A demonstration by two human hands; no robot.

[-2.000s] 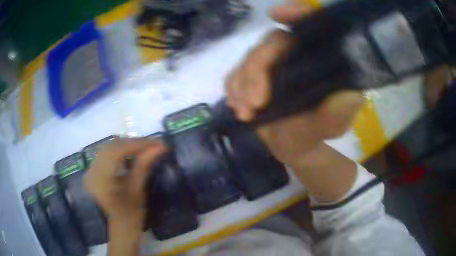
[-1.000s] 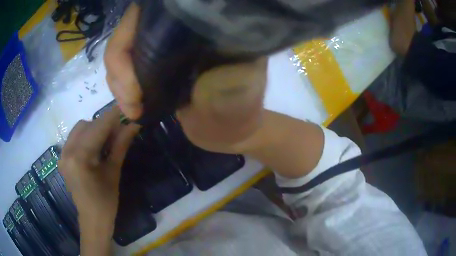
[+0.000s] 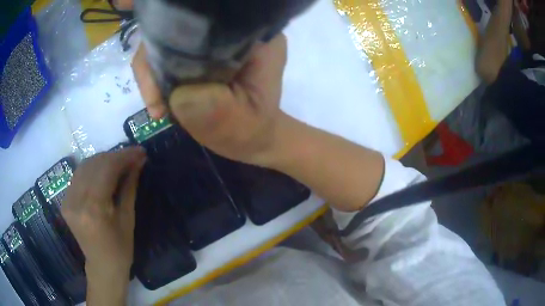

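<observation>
My right hand (image 3: 227, 101) is wrapped around a large dark electric screwdriver (image 3: 179, 36), blurred and close to the camera. Its tip is hidden behind the hand. Just below it lies a black housing (image 3: 197, 197) with a green circuit board (image 3: 149, 127) at its upper end. My left hand (image 3: 101, 191) rests over the neighbouring housings, thumb and fingertips close together near the board; whether they hold anything is hidden. More black housings (image 3: 45, 257) with green boards stand in a row at the left.
A blue tray (image 3: 42, 66) of tiny grey screws is at the upper left. Loose screws (image 3: 124, 86) lie on the white sheet. Yellow tape (image 3: 391, 72) crosses the bench. A black cord (image 3: 442, 185) passes over my right forearm. Another person's arm (image 3: 495, 48) is at the upper right.
The screwdriver and right hand have shifted slightly, uncovering the green board beneath. My left fingertips have drawn back a little from that board. The loose screws show more to the right.
</observation>
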